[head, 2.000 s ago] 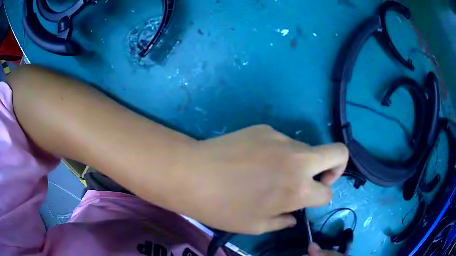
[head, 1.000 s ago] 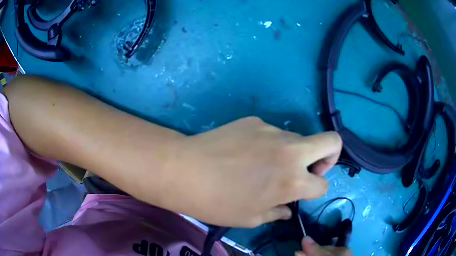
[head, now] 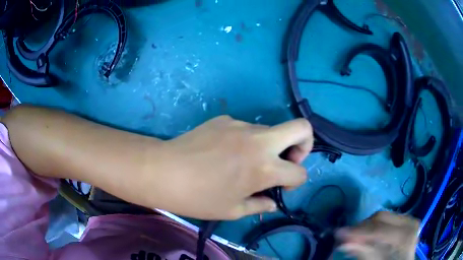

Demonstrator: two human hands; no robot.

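My left hand reaches in from the left, back up, fingers curled on a black headband frame. The frame lies partly under the hand at the bench's near edge, and the fingers hide the grip point. A thin dark wire loops beside it. My right hand is at the lower right, motion-blurred and partly cut off by the bottom edge, just right of the frame. Its fingertips and anything in them cannot be made out.
A large headband with curved yokes lies at the right on the blue-green bench. More black frames lie beyond it, beside a bright blue tray. Black assemblies lie at upper left. A pink garment covers the lap.
The view has shifted, so the bench parts appear further left. My right hand has moved right, away from my left hand. The thin metal tool seen by its fingers no longer shows.
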